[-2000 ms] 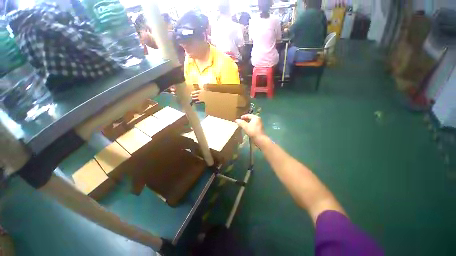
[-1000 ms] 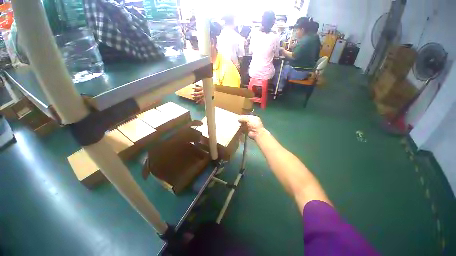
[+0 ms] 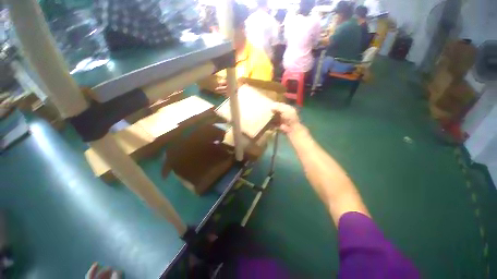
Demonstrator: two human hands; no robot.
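My right hand (image 3: 286, 119) reaches out past the rack post. Its fingers grip the right edge of a closed mailer box (image 3: 252, 111) at the table's far right end. An open mailer box (image 3: 200, 158) lies on the table just left of it, dark inside. A row of closed boxes (image 3: 173, 118) stands beyond it, partly behind the rack post. Only the fingertips of my left hand (image 3: 102, 271) show at the bottom edge, blurred, over the green table; what they do cannot be told.
Cream rack posts (image 3: 140, 192) with black joints slant across the view. A grey-edged raised shelf (image 3: 158, 66) holds plastic items and checked cloth. A person in yellow sits beyond the boxes. A red stool (image 3: 294, 87) and stacked cartons (image 3: 451, 82) stand on the green floor.
The view has shifted and blurred. My left fingertips have come into view at the bottom. My right hand remains at the closed box, whose top now looks more tilted.
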